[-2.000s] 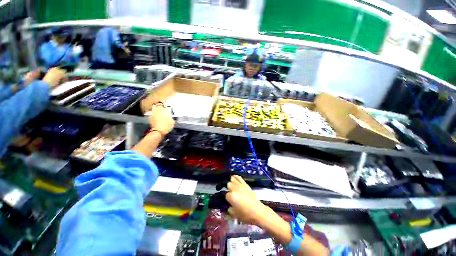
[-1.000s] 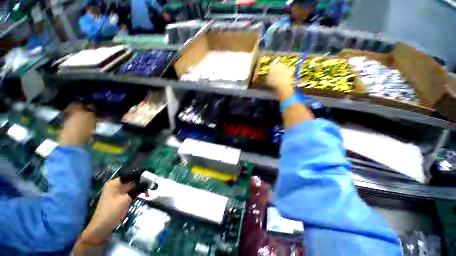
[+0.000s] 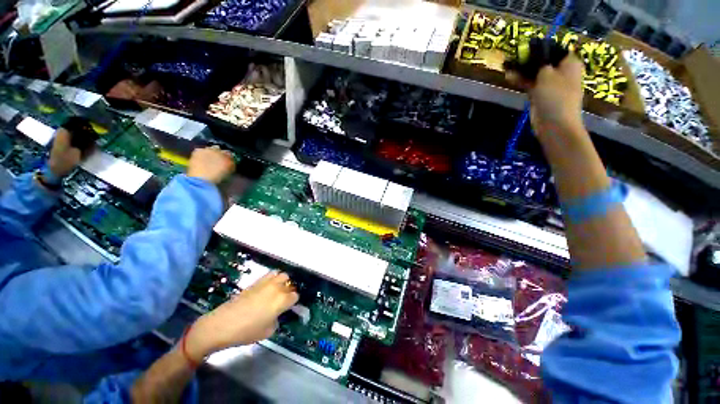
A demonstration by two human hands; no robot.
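A green circuit board (image 3: pixel 268 189) lies in front of me, with a long silver-white heatsink (image 3: pixel 304 251) along it and a finned heatsink (image 3: pixel 361 196) with a yellow strip at its far edge. My left hand (image 3: pixel 249 312), with a red cord at the wrist, is low over the board's near part. Its fingers are bent down at the board, and what is under the fingertips is hidden. My right hand (image 3: pixel 556 91), with a light blue strap, is raised at the box of yellow-and-black components (image 3: pixel 604 71). It holds a clump of dark components (image 3: pixel 541 55).
Another worker's hand (image 3: pixel 211 164) and blue sleeve (image 3: pixel 170 237) are close on the left, over neighbouring boards. Dark red bags (image 3: pixel 410 339) and a labelled packet (image 3: pixel 472 306) lie right of the board. A metal shelf edge (image 3: pixel 410 75) crosses above black bins.
The view has shifted down toward the board. My left hand has moved onto the board's near part, and the dark clump once in it no longer shows there. Dark components now show in my right hand.
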